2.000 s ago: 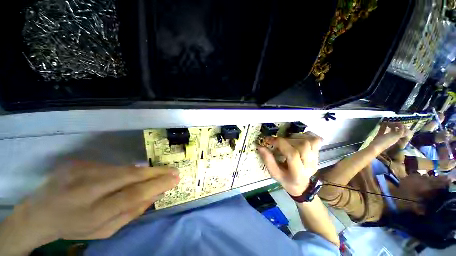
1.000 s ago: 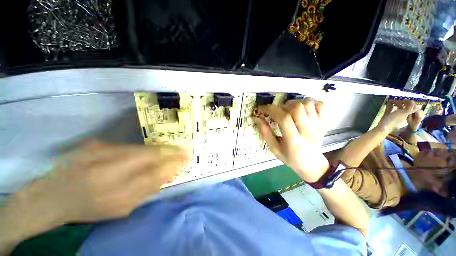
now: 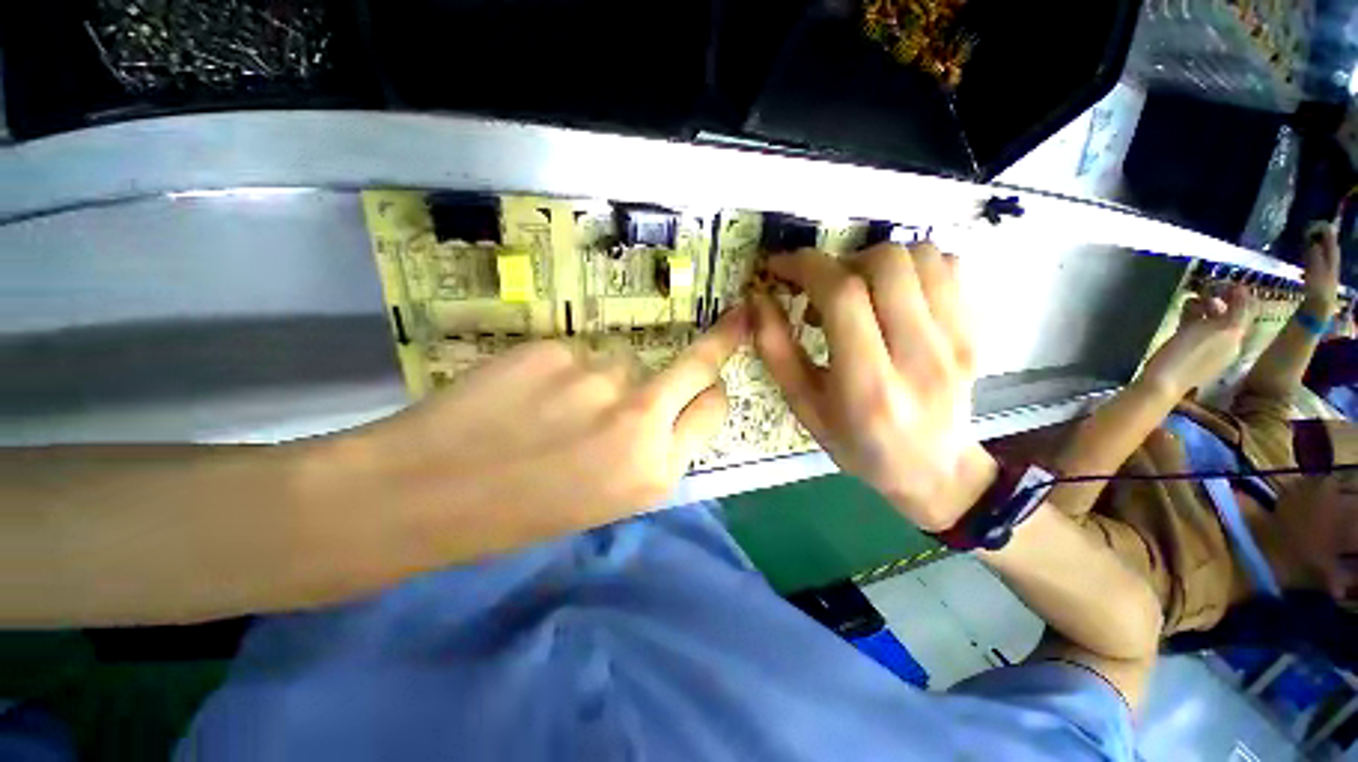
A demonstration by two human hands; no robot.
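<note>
A cream circuit board panel (image 3: 425,283) lies between the rails, with black blocks (image 3: 465,219) along its far edge and yellow blocks (image 3: 515,277) below them. My right hand (image 3: 879,372), with a dark red wrist strap, pinches an orange ring coil (image 3: 766,280) at the board, below the third black block. My left hand (image 3: 581,424) reaches across the panel from the left. Its index fingertip is beside my right fingertips, and I see nothing held in it. The coil's legs and part of the panel are hidden by my hands.
Beyond the pale rail (image 3: 596,149) are a black bin of silvery leaded parts (image 3: 216,37) and a black bin of orange ring coils (image 3: 920,37). Another worker's hand (image 3: 1203,335) is at a board on the right. A cord runs rightward from my wrist strap.
My left hand has moved right across the panel to beside my right fingertips, its index finger extended. My right hand stays at the ring coil. The view has shifted, so the panel sits higher.
</note>
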